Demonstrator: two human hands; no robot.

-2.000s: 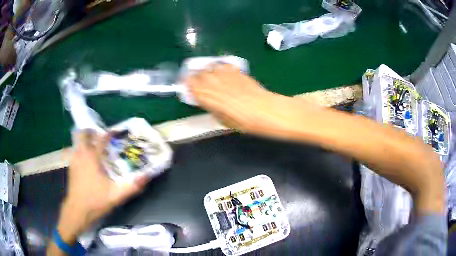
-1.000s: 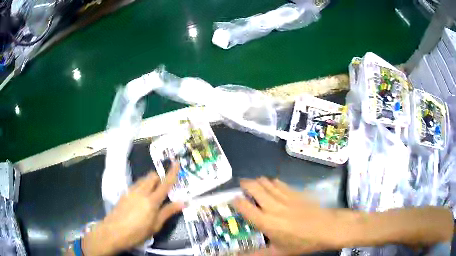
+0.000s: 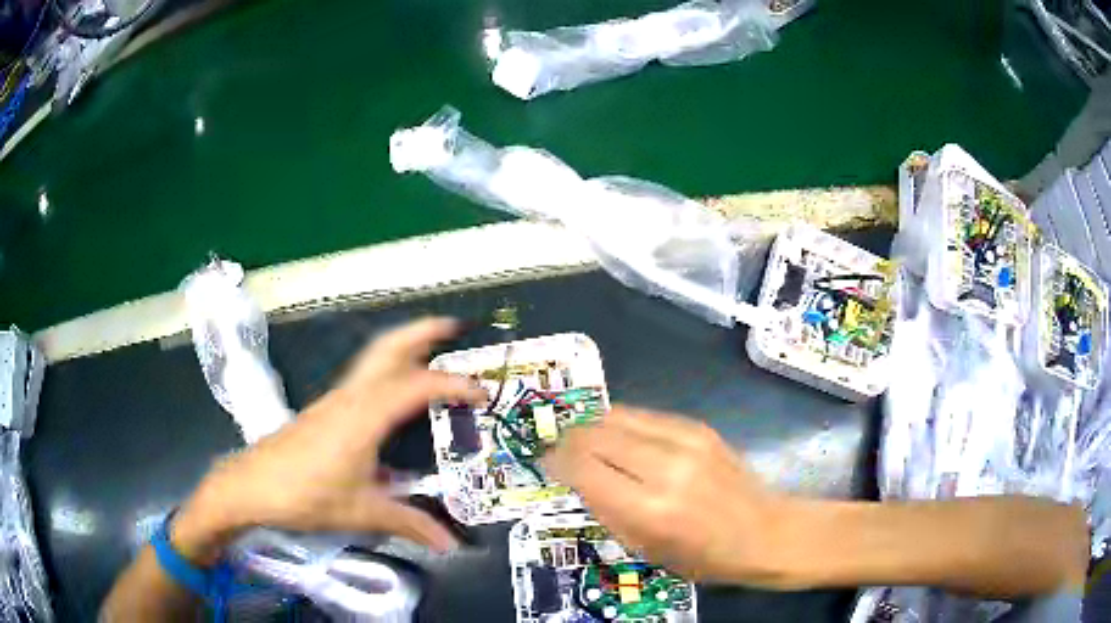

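An open white socket housing [image 3: 475, 475] lies on the dark bench in front of me, its green circuit board, dark block and thin wires showing. My left hand [image 3: 353, 450] is at its left side, thumb and fingers spread; whether it touches the housing is unclear. My right hand [image 3: 646, 481] is over its right part with fingers bunched at the circuit board; the fingertips are blurred and I cannot tell if they hold a wire. A second open housing [image 3: 536, 590] lies just below, cut off by the lower edge.
Another open housing [image 3: 822, 310] lies at the right, its bagged cord [image 3: 658, 237] crossing the pale edge rail [image 3: 451, 259] onto the green belt [image 3: 305, 134]. Open housings are stacked [image 3: 981, 243] farther right. Bagged cords [image 3: 232, 341] lie at left. A small brass-coloured piece [image 3: 504, 316] is above the housing.
The front housing is now straighter and a little farther right, with both hands around it. The lower housing has shifted right and down. The bagged cord at left now lies separate on the rail and bench.
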